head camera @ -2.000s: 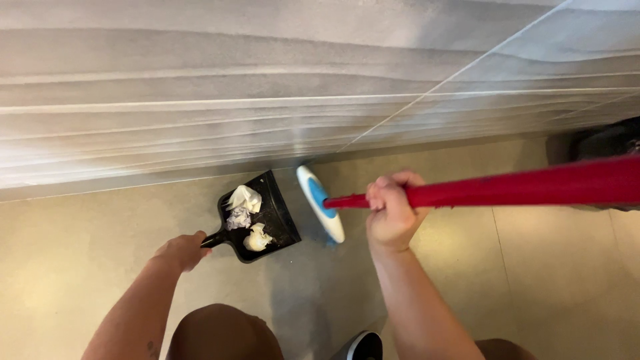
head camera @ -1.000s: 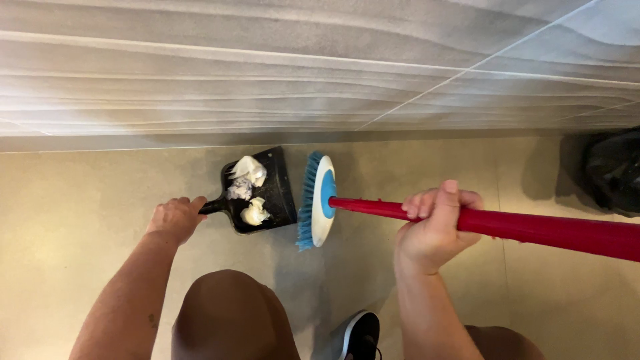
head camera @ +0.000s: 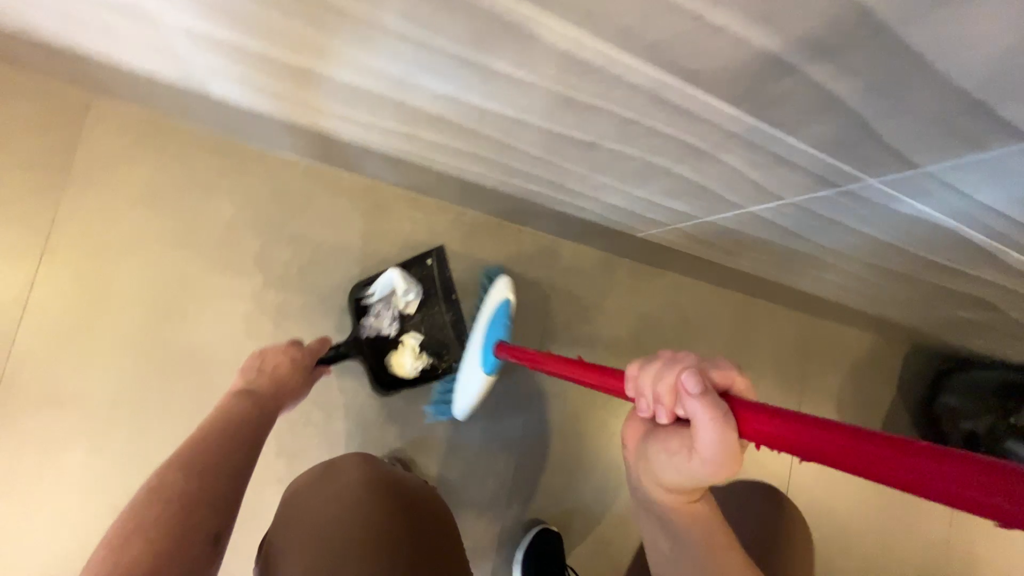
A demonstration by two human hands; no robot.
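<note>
My left hand [head camera: 284, 370] is closed round the short handle of a black plastic dustpan [head camera: 436, 300] low over or on the floor; the gap cannot be told. In the pan lie a white crumpled tissue [head camera: 398, 290], a greyish crumpled piece [head camera: 379, 318] and a cream-coloured crumpled piece [head camera: 409, 357]. My right hand [head camera: 686, 420] grips the red handle [head camera: 848, 452] of a broom. The broom's white and blue head [head camera: 486, 346], with blue bristles, stands at the pan's open front edge, its lower end close to or against the pan's corner.
A grey tiled wall [head camera: 608, 136] with a wavy relief runs along the floor [head camera: 200, 232] beyond the pan. A dark, shiny object [head camera: 972, 404], blurred, is at the right edge. My knees and a black shoe [head camera: 542, 552] are at the bottom.
The broom head has come up to the dustpan's front edge; a second ago a small gap lay between them. Both hands keep their holds. The view has turned and tilted.
</note>
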